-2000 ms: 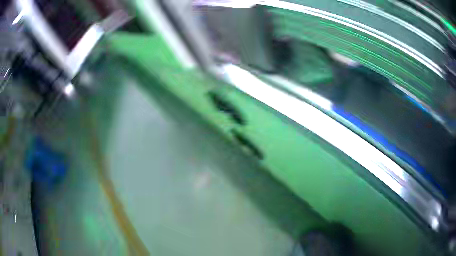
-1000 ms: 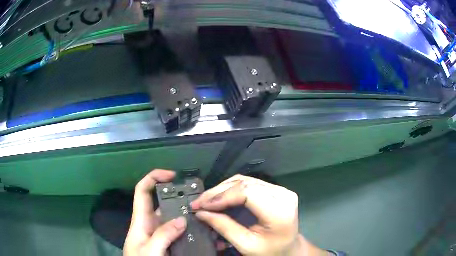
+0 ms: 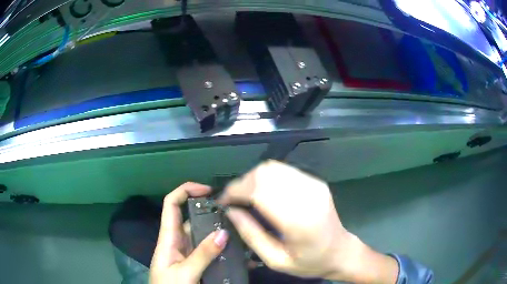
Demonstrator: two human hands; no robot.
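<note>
My left hand (image 3: 186, 244) holds a dark grey fixture plate (image 3: 214, 227) at the bottom centre, with its thumb on the face and fingers around the left side. Small bright screws dot the plate, and its upper end faces the machine. My right hand (image 3: 289, 222) is blurred, with thumb and forefinger close together at the plate's upper right corner. I cannot tell whether a small thing is between these fingertips. The lower end of the plate is cut off by the picture's edge.
Two stacks of dark fixtures, left (image 3: 208, 91) and right (image 3: 300, 69), stand with their ends on the silver ledge (image 3: 139, 130). Pale green doors (image 3: 378, 155) are below it. Blue and red strips (image 3: 372, 84) mark the dark bed. A dark-clothed leg (image 3: 133, 230) shows lower left.
The view has swung from floor and cabinet to the ledge and hands. Since one second ago, my right hand has moved from the plate's middle to its upper end; my left hand still holds the plate.
</note>
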